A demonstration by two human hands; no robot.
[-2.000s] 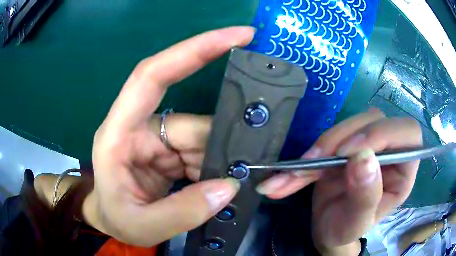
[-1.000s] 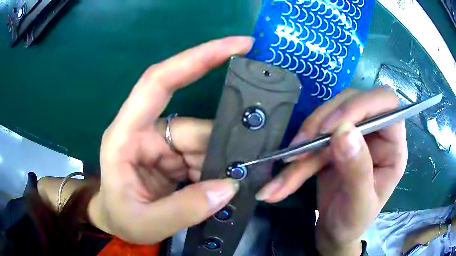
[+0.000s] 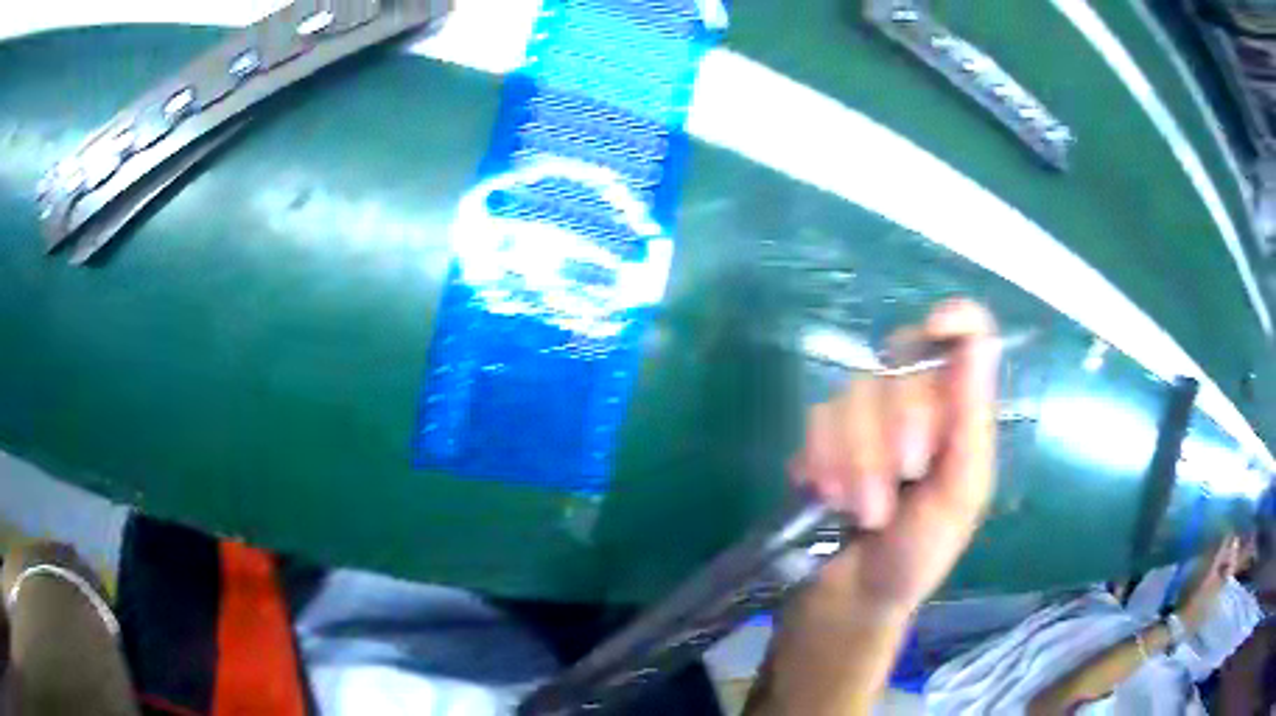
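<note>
My right hand (image 3: 910, 434) is blurred at centre right. Its fingers are closed around the upper end of a dark housing strip (image 3: 700, 595), which slants down towards my lap. A thin shiny line by the fingers looks like the tweezers (image 3: 910, 367), but blur hides the tip. The blue carrier sheet (image 3: 525, 399) lies on the green bench left of this hand, with rows of pale crescents and bare blue at its near end. My left hand is out of view; only a forearm with a bracelet shows at the lower left edge.
Housing strips (image 3: 210, 112) lie side by side at the upper left. Another strip (image 3: 980, 87) lies beyond the white edge strip (image 3: 868, 161). A dark narrow piece (image 3: 1164, 469) lies at the right. Another person's arm (image 3: 1119, 664) shows at the lower right.
The view has shifted, showing more bench. My left hand has let go of the strip and left the view. The strip is lower, at my right hand, and the tweezers are off its round part.
</note>
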